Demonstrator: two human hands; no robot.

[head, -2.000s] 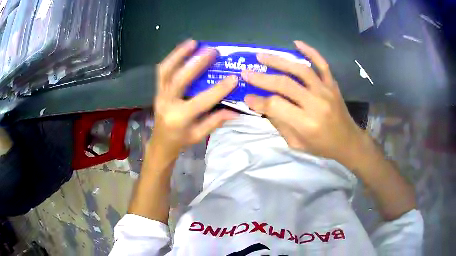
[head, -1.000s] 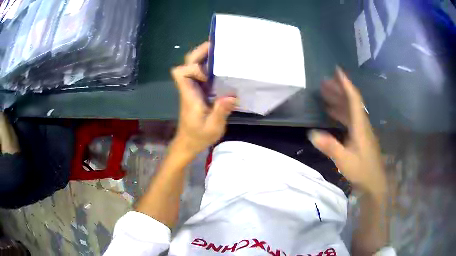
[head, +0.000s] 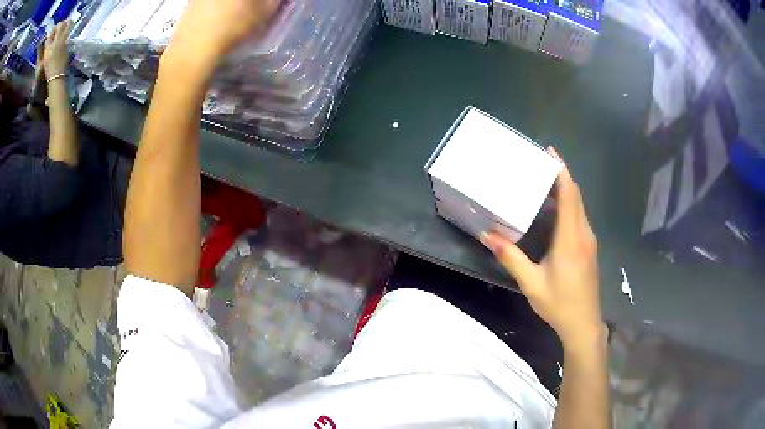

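A retail box [head: 495, 172] stands on the dark green bench in front of me, its plain white face up. My right hand [head: 558, 251] holds it at its right side, thumb on the near side and fingers around the far right corner. My left hand [head: 239, 18] is at the top edge of the picture, over the stacked clear blister trays [head: 294, 96]. It is partly cut off, and I cannot tell whether its fingers hold anything.
Several finished boxes [head: 516, 21] stand in a row at the far side. A blurred pile with white flaps [head: 692, 159] lies at right. Another person [head: 63, 184] is at far left, near a red stool [head: 226, 226]. The bench's front edge [head: 453, 266] runs diagonally before me.
My left hand has let go of the box and reached up and left over the trays. My right hand has come onto the box. The view has turned left, showing the row of boxes.
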